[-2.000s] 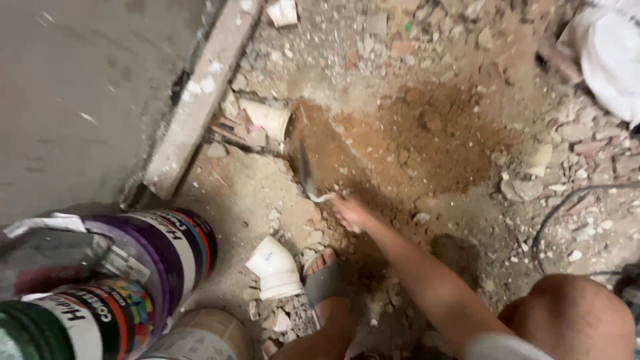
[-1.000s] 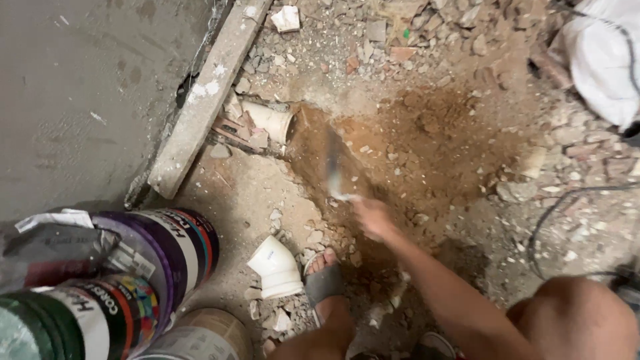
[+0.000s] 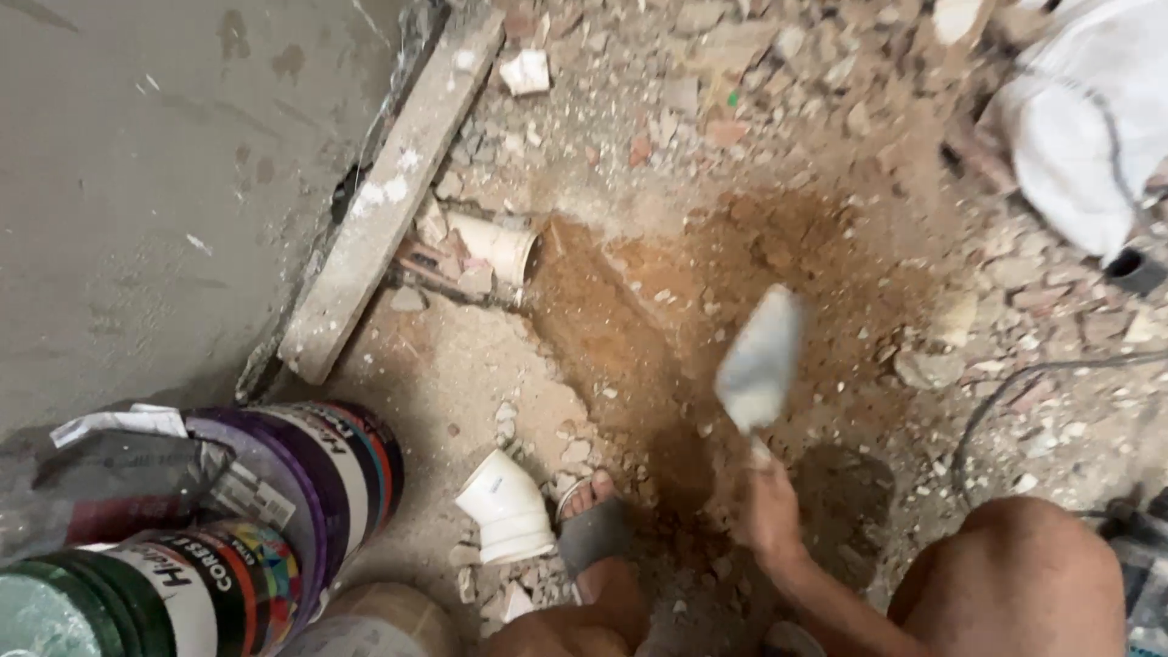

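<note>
My right hand (image 3: pixel 768 516) grips the handle of a pointed trowel (image 3: pixel 759 360), whose blade is blurred by motion over the right side of a shallow trench of brown soil (image 3: pixel 611 319). A white plastic pipe end (image 3: pixel 497 246) opens into the trench's upper left. Loose brown soil (image 3: pixel 794 237) lies spread beyond the blade. A white pipe elbow (image 3: pixel 507 511) rests on the floor beside my sandaled foot (image 3: pixel 595 534), left of the trench. My left hand is not seen.
A wooden board (image 3: pixel 392 196) leans along the grey wall (image 3: pixel 173 182). Paint buckets, one purple (image 3: pixel 315 474) and one green (image 3: pixel 119 593), stand at lower left. Rubble (image 3: pixel 712 82) covers the floor. A white sack (image 3: pixel 1077 137) and a black cable (image 3: pixel 990 401) are at right.
My right hand and the trowel have moved right, from beside the pipe end, across the trench. The pipe elbow, board and buckets have stayed in place.
</note>
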